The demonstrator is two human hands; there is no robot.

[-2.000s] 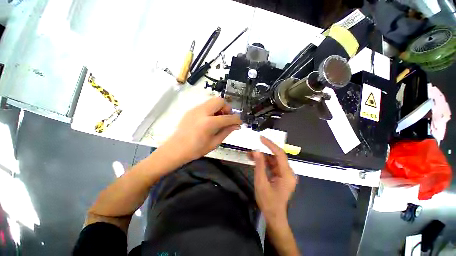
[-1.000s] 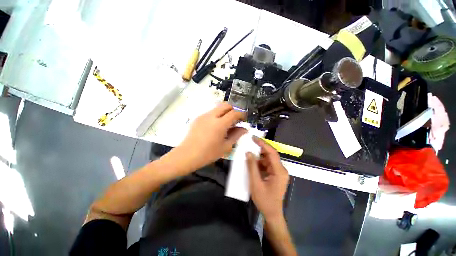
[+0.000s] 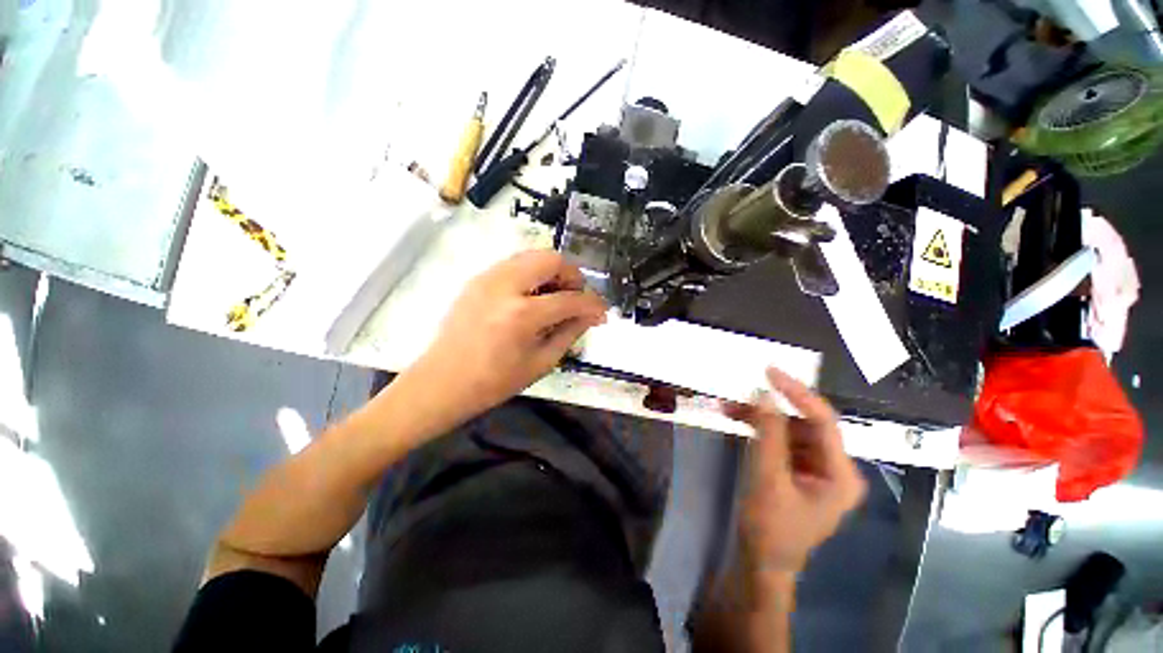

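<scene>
A white strip (image 3: 702,360) lies lengthwise along the front of the black machine bed, its left end at the feed area under the metal head. My left hand (image 3: 520,322) is at that left end, fingertips pinched together by the feed area; its fingers hide the strip's end. My right hand (image 3: 797,472) is at the strip's right end, slightly blurred, with thumb and index finger by its corner; whether they grip it is unclear. The machine arm with a round cap (image 3: 852,162) stands above the bed.
Another white strip (image 3: 865,296) lies across the bed at right. A yellow-handled tool (image 3: 464,158), a black pen-like tool (image 3: 515,115) and a thin screwdriver (image 3: 497,176) lie left of the machine. A strip pile (image 3: 393,277), patterned tape (image 3: 260,244) and a red bag (image 3: 1061,415) also show.
The strip hung towards my lap a second ago; now it lies straight along the bed. My right hand has moved right to its far end. My left hand stays by the feed area.
</scene>
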